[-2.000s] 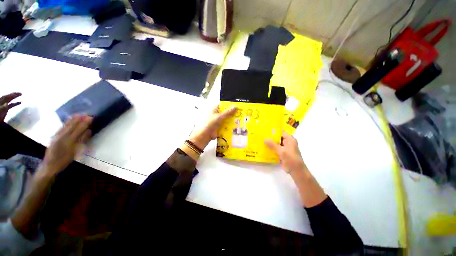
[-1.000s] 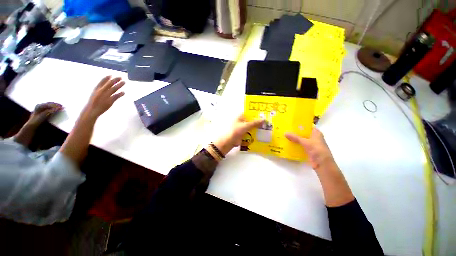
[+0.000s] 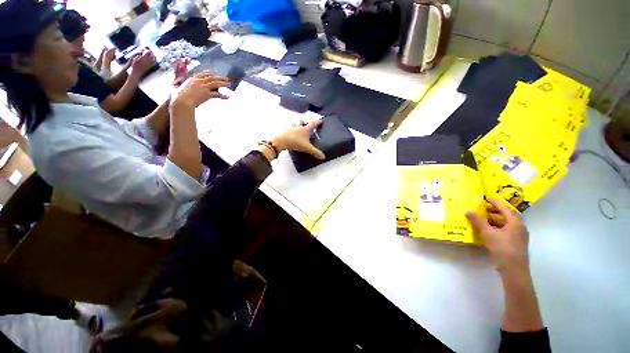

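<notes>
My right hand [image 3: 503,233] holds a yellow printed sleeve [image 3: 442,203] by its lower right edge, over the white tabletop. The sleeve shows a white earbuds picture and has a black flap [image 3: 428,150] at its far end. My left hand [image 3: 298,140] is stretched out to the left, with thumb and fingers around a black box [image 3: 330,145] that lies on the table. A stack of flat sleeves [image 3: 535,138], fanned and overlapping, lies behind the yellow sleeve.
A worker in a light shirt [image 3: 110,158] sits at the left, one hand raised; another person is beyond. Black card blanks [image 3: 311,88] lie at the back left. A kettle [image 3: 420,38], a blue bag [image 3: 266,15] and a dark reel [image 3: 618,141] stand along the back.
My left hand has let go of the yellow sleeve and reached left onto the black box. My right hand still holds the sleeve. The view has turned left, bringing the neighbouring workers into sight.
</notes>
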